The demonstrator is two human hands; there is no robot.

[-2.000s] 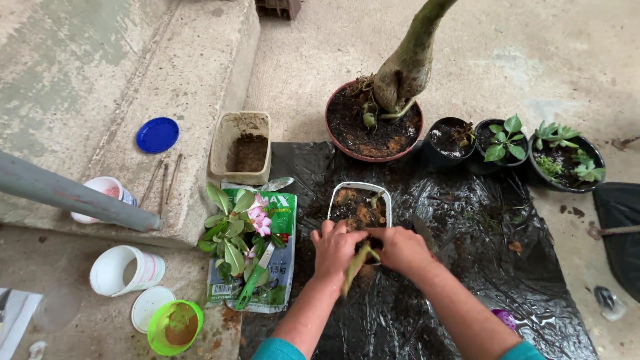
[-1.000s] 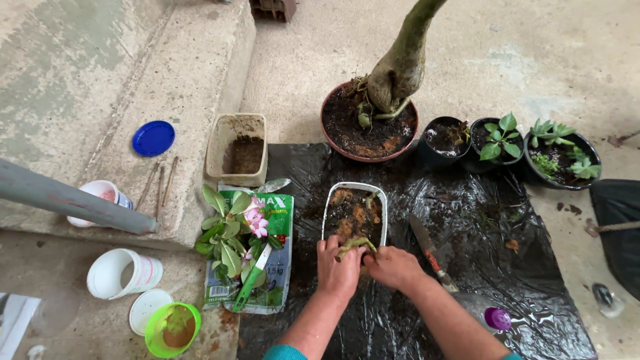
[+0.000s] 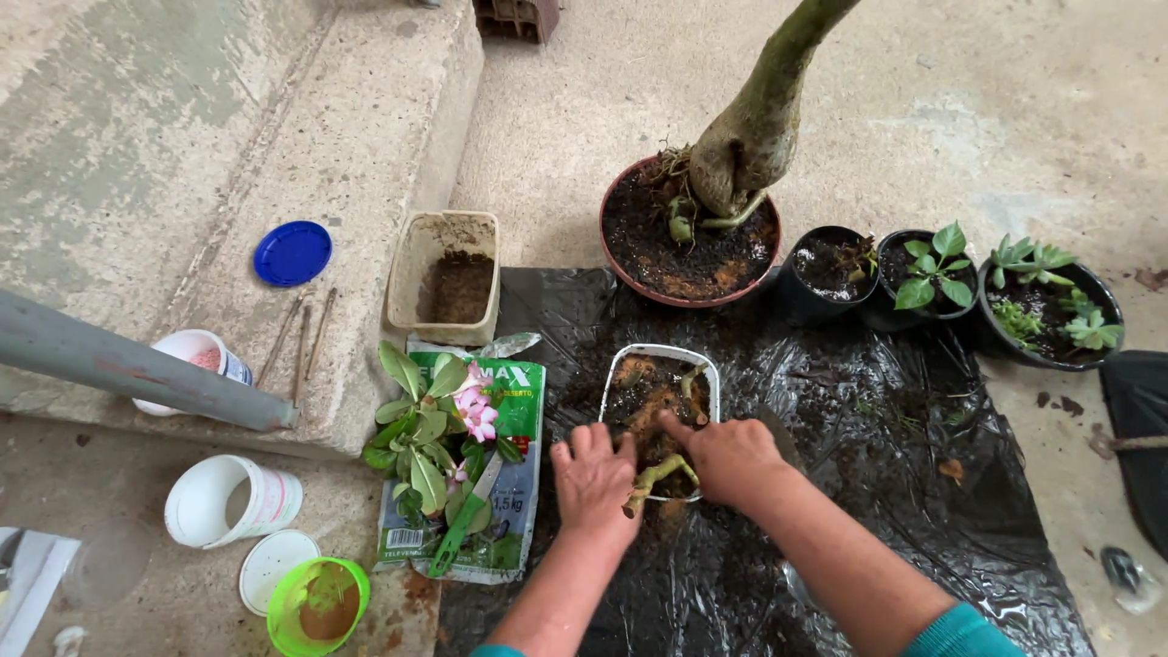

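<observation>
A white plastic tub (image 3: 715, 388) of dark soil and reddish-brown chunks stands on a black plastic sheet (image 3: 867, 547). A thick greenish root or stem piece (image 3: 662, 476) lies across its near end, between my hands. My left hand (image 3: 595, 470) rests at the tub's near left side, fingers spread. At the near right, my right hand (image 3: 730, 456) reaches in with its index finger touching the soil; its other fingers are bent and partly hidden. I cannot tell whether either hand grips the stem piece.
Behind the tub stands a thick-trunked plant (image 3: 744, 155) in a round pot (image 3: 691, 297), beside small potted plants (image 3: 931, 269). At left lie a fertilizer bag (image 3: 520, 547) bearing pink flowers (image 3: 476, 412) and a green-handled knife (image 3: 461, 529), a beige container (image 3: 443, 330), and a green bowl (image 3: 315, 607).
My left hand has moved left and spread its fingers. My right hand has moved forward over the tub, its index finger now extended onto the soil.
</observation>
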